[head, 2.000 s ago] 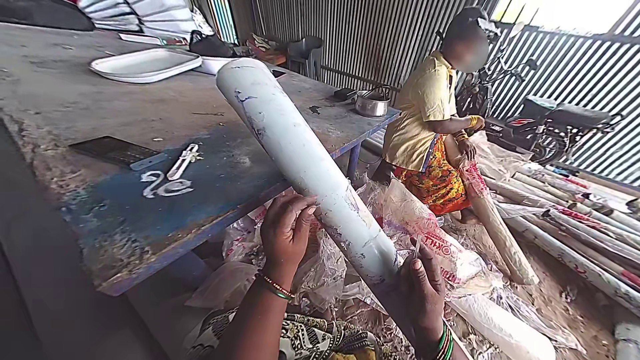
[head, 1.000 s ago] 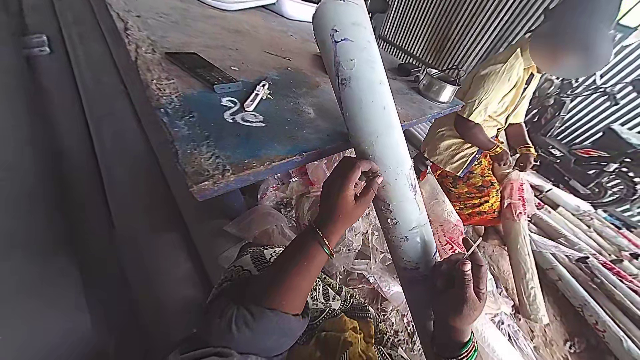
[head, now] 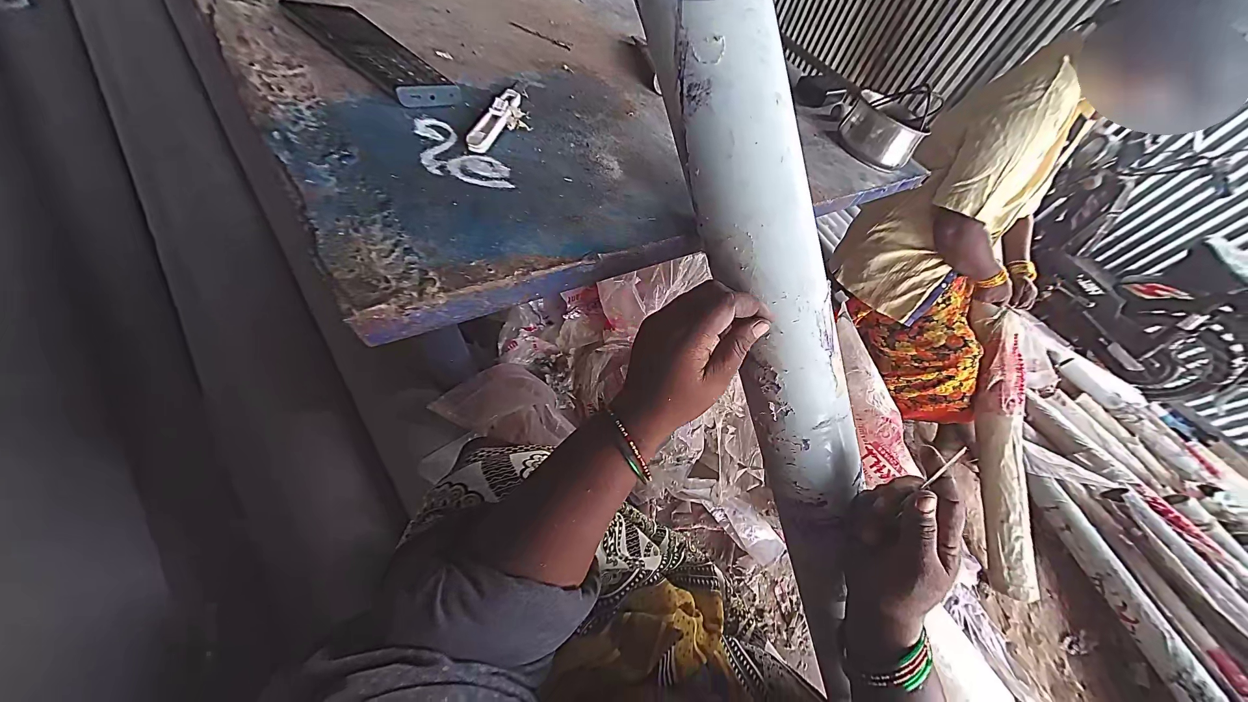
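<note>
A long pale blue-white cylindrical roll (head: pixel 765 214) with scuffs and purple smears slants across the view, its upper part against the table edge and its lower end toward my lap. My left hand (head: pixel 697 356) is at the roll's left side, thumb and forefinger pinched together at its surface; whether something thin is between them I cannot tell. Lower down, my right hand (head: pixel 907 546) is beside the roll's right side, fingers curled around a thin pale stick-like piece (head: pixel 946 468) that pokes out above the thumb.
The worn blue table (head: pixel 604 166) bears a dark flat tool (head: pixel 366 49), a small white cutter-like tool (head: pixel 495 120) and a metal pot (head: pixel 882 132). Crumpled plastic wrap (head: pixel 721 458) lies below. At the right are a person (head: pixel 975 195) holding a wrapped roll, more rolls (head: pixel 1121 546) and a motorcycle (head: pixel 1141 302).
The view has turned and come closer to the roll. My left hand stays pinched at the roll's side; my right hand remains low beside it.
</note>
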